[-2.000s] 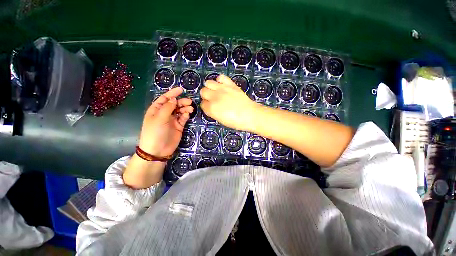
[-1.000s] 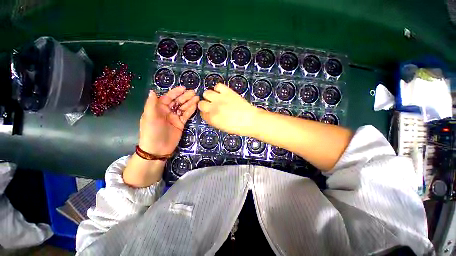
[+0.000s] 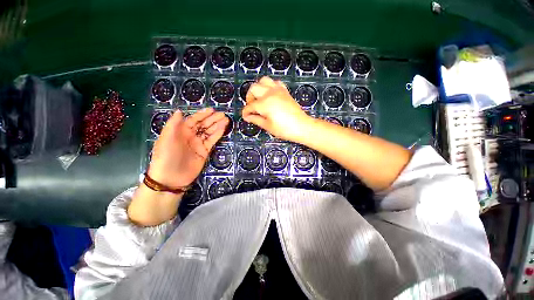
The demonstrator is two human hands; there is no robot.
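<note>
A clear blister tray (image 3: 263, 44) holds rows of round black units (image 3: 251, 59) in its pockets. My left hand (image 3: 182, 146) is palm up over the tray's left part, fingers slightly curled. Several small dark-red components (image 3: 202, 132) lie in its palm. My right hand (image 3: 272, 108) is over the second and third rows, with thumb and fingertips close together, near a unit. Whether a part is between its fingertips cannot be seen. Both hands hide some units.
A pile of small red components (image 3: 103, 122) lies left of the tray, beside a plastic-wrapped grey-black container (image 3: 47, 117). On the right are a white crumpled wipe (image 3: 423, 91), a white ribbed rack (image 3: 465, 137) and a machine with a red light (image 3: 507, 119).
The view has shifted, so the tray and pile appear further left. My right hand has moved right, away from my left hand. My left hand remains palm up with the components.
</note>
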